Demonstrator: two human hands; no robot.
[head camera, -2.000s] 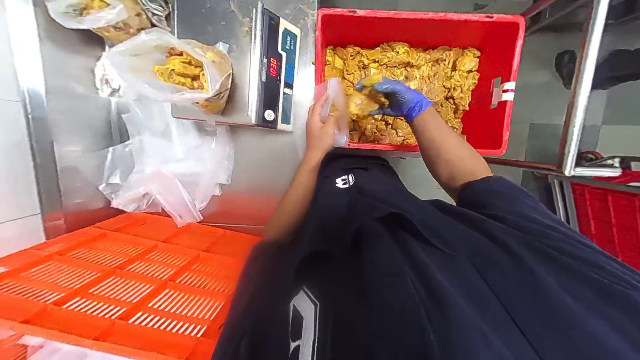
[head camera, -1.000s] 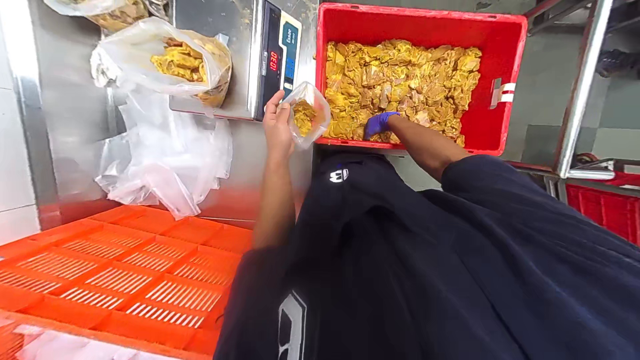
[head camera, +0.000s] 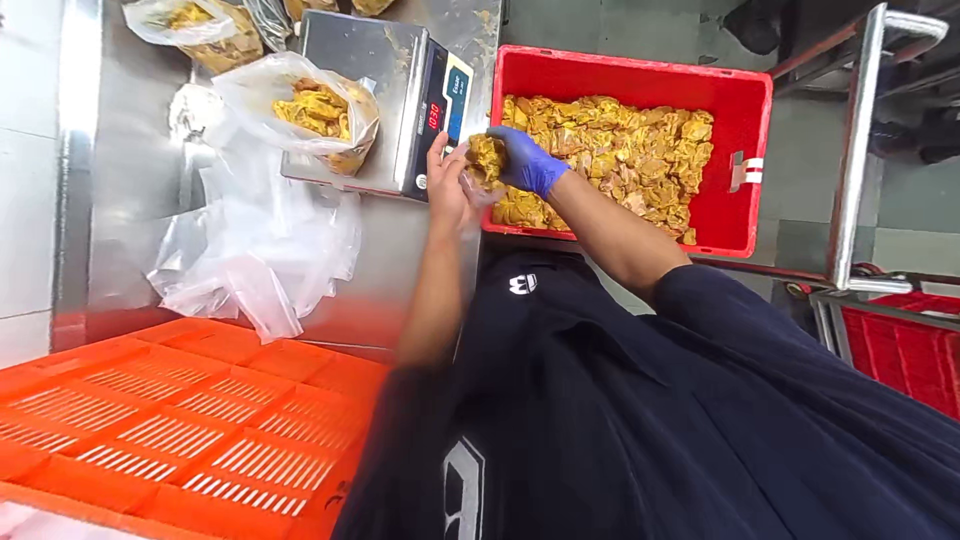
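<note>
My bare left hand (head camera: 450, 180) holds a clear plastic bag (head camera: 482, 191) beside the left wall of a red plastic crate (head camera: 750, 127). My right hand (head camera: 526, 161), in a blue glove, grips a clump of yellow marinated meat pieces (head camera: 486, 157) at the mouth of that bag. More of the yellow marinated meat (head camera: 637, 150) covers the bottom of the crate. Left of my hands, a digital scale (head camera: 431, 112) with a lit red display carries an open plastic bag of the meat (head camera: 360, 112) on its steel platform.
Empty clear plastic bags (head camera: 262, 247) lie on the steel table (head camera: 367, 262). Other filled bags (head camera: 225, 37) stand at its back left. An orange slatted crate (head camera: 187, 420) is at the lower left. A metal tube frame (head camera: 857, 150) stands at the right.
My gloved hand has come up from the meat in the crate to the bag, with a clump in its fingers. The bag in my left hand is now partly hidden behind the clump.
</note>
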